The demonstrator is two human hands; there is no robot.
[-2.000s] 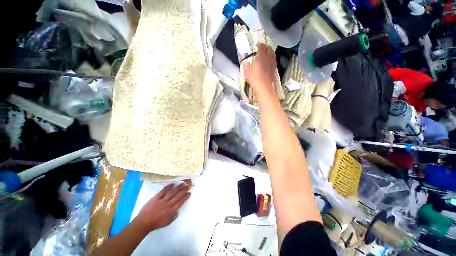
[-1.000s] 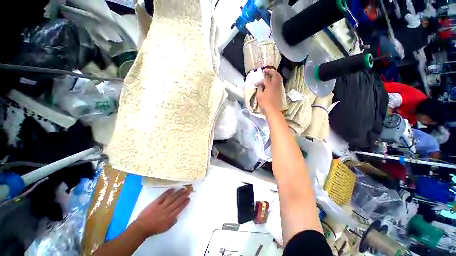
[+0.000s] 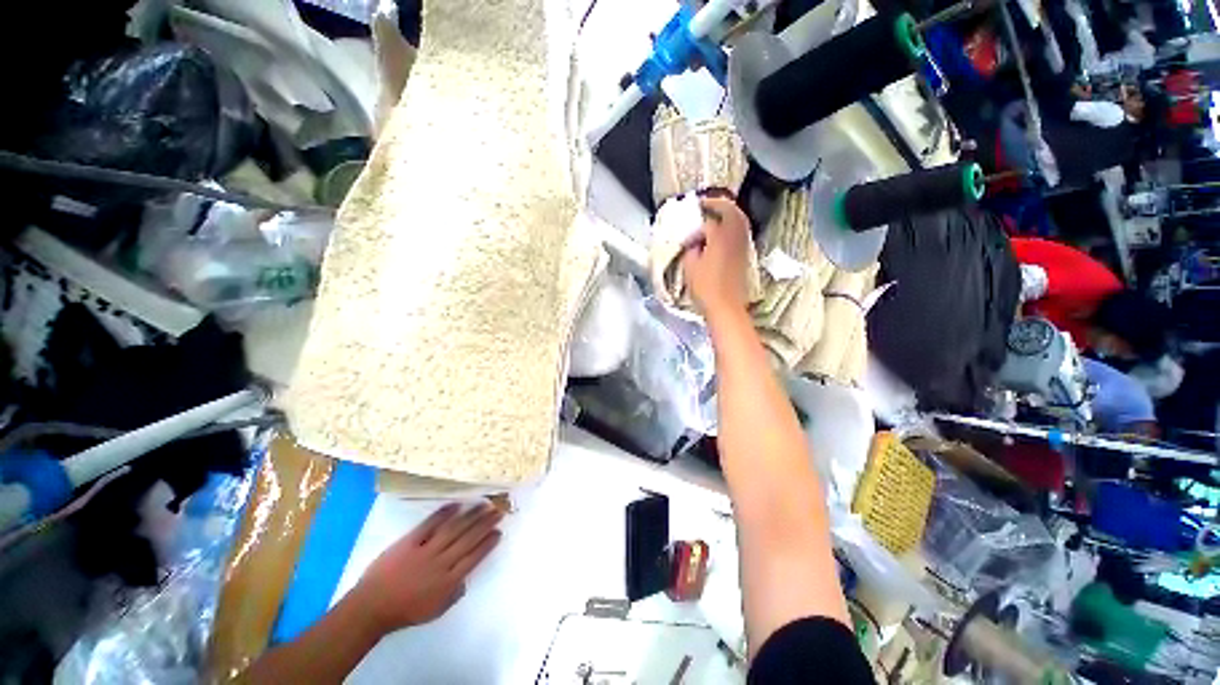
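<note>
A bundle of cut pieces (image 3: 680, 154), beige with a dark band, lies at the back of the table. My right hand (image 3: 719, 252) is on its near end, fingers at a white slip (image 3: 678, 221); I cannot tell whether it grips the slip or the bundle. My left hand (image 3: 431, 562) lies flat on the white table, fingers extended, tips near the front edge of a stack of large beige fleece panels (image 3: 442, 295). A small brown thing (image 3: 500, 503) shows at its fingertips.
A black phone (image 3: 646, 546) and small red packet (image 3: 688, 570) lie between my arms. More beige bundles (image 3: 803, 288), black thread cones (image 3: 836, 78) and a black bag (image 3: 943, 301) are at the back right. A yellow basket (image 3: 892, 493) is right. A person in red (image 3: 1064, 274) sits beyond.
My right hand has moved from the bundle's banded part to its nearer end, by the white slip. My left hand has stayed nearly in place. The view has shifted slightly.
</note>
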